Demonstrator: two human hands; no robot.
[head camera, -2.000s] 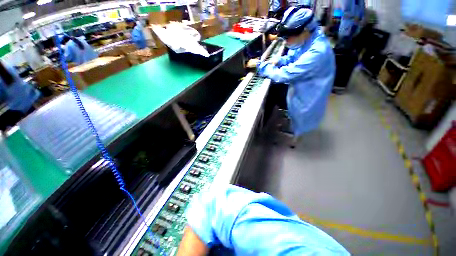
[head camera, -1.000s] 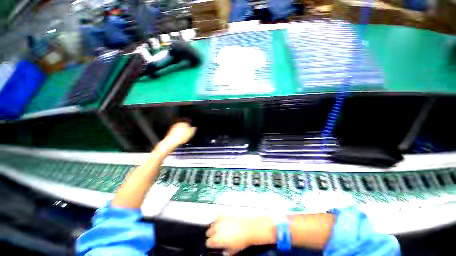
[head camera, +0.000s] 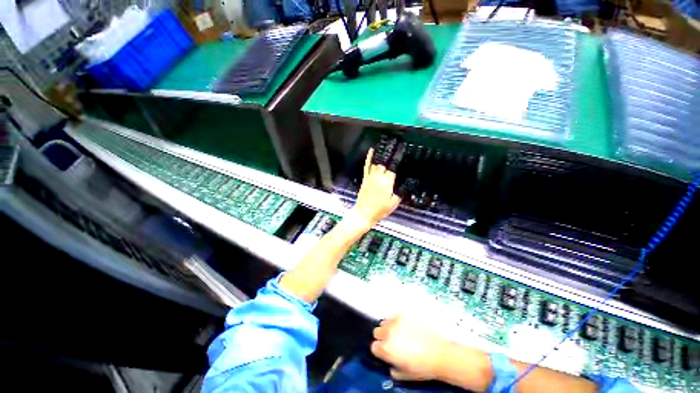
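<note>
My left hand (head camera: 378, 192) reaches over the line into the black component tray (head camera: 437, 201) under the shelf. Its fingers are at black components (head camera: 393, 152) in the tray; whether it grips one is hidden. My right hand (head camera: 407, 349), with a blue wrist strap (head camera: 503, 374), is curled low at the line's near edge; what it may hold does not show. Green circuit boards (head camera: 453, 301) lie end to end in the pale conveyor rail (head camera: 257, 244). Black plug-in components (head camera: 470, 282) stand on the boards at the right; the boards at the left show none.
A black handheld tool (head camera: 391, 47) and clear blister trays (head camera: 564, 61), one with white paper (head camera: 506, 77), lie on the green bench (head camera: 368, 96). A blue bin (head camera: 146, 54) stands at the far left. A blue coiled cord (head camera: 669, 224) hangs at the right. A dark gap shows between two boards.
The view has swung left along the line and come closer. My left hand is now among the components in the tray. My right hand stays curled near the line's near edge.
</note>
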